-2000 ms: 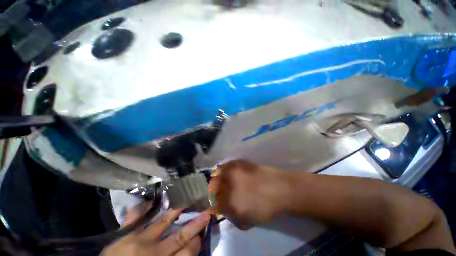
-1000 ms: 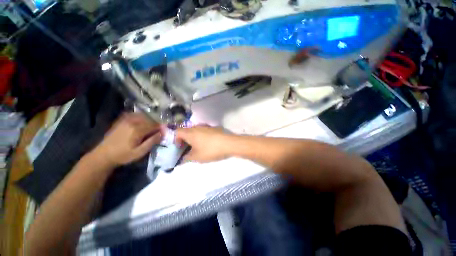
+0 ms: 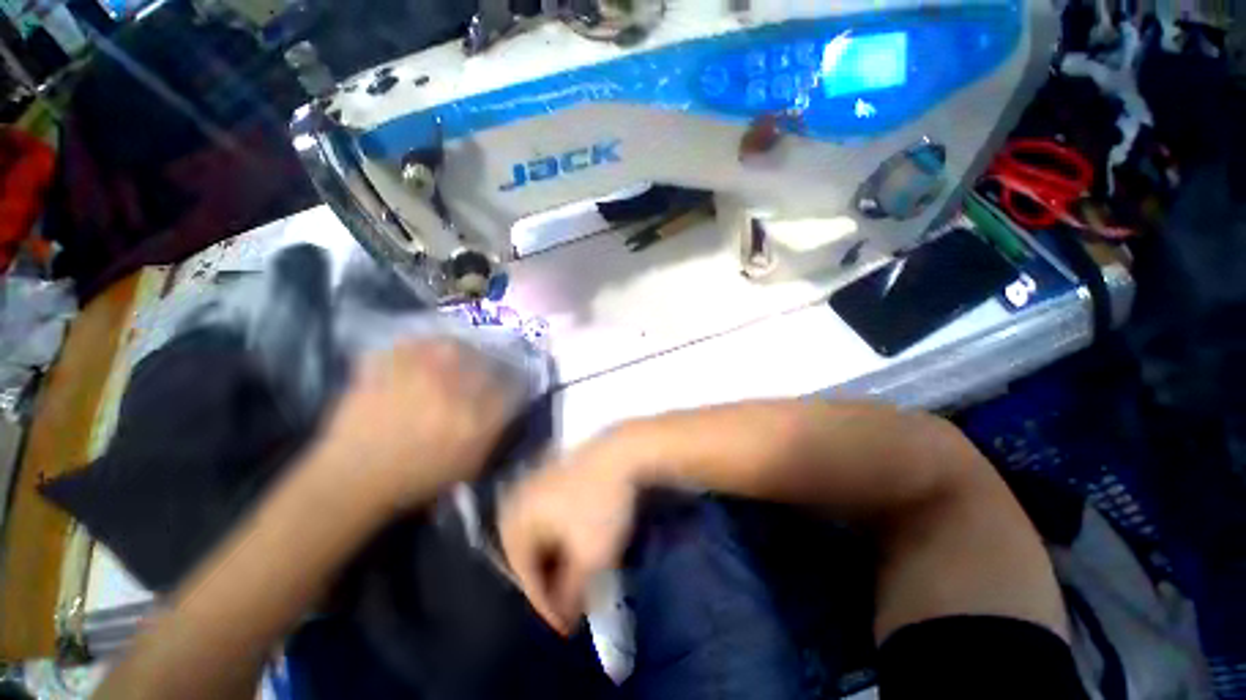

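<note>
The garment piece (image 3: 185,445), black with light grey parts, lies bunched left of and in front of the needle area and hangs over the table's front edge. My left hand (image 3: 424,410) is blurred on the cloth, in front of the presser foot (image 3: 481,312); its fingertips are hidden, so its grip is unclear. My right hand (image 3: 567,527) is curled at the cloth's right edge by the table front, with dark cloth at its fingers. The white and blue machine head (image 3: 560,164) stands behind both hands, its needle area lit.
A black phone (image 3: 922,290) lies at the table's right end, with red-handled scissors (image 3: 1045,181) behind it. Small dark tools (image 3: 663,219) lie under the machine arm. A brown wooden surface (image 3: 68,451) is at the left. Dark cloth (image 3: 178,123) is heaped behind.
Both hands have moved away from the needle towards the table front, the right one lower. Grey cloth now shows bunched up left of the needle. The camera view has shifted back from the machine.
</note>
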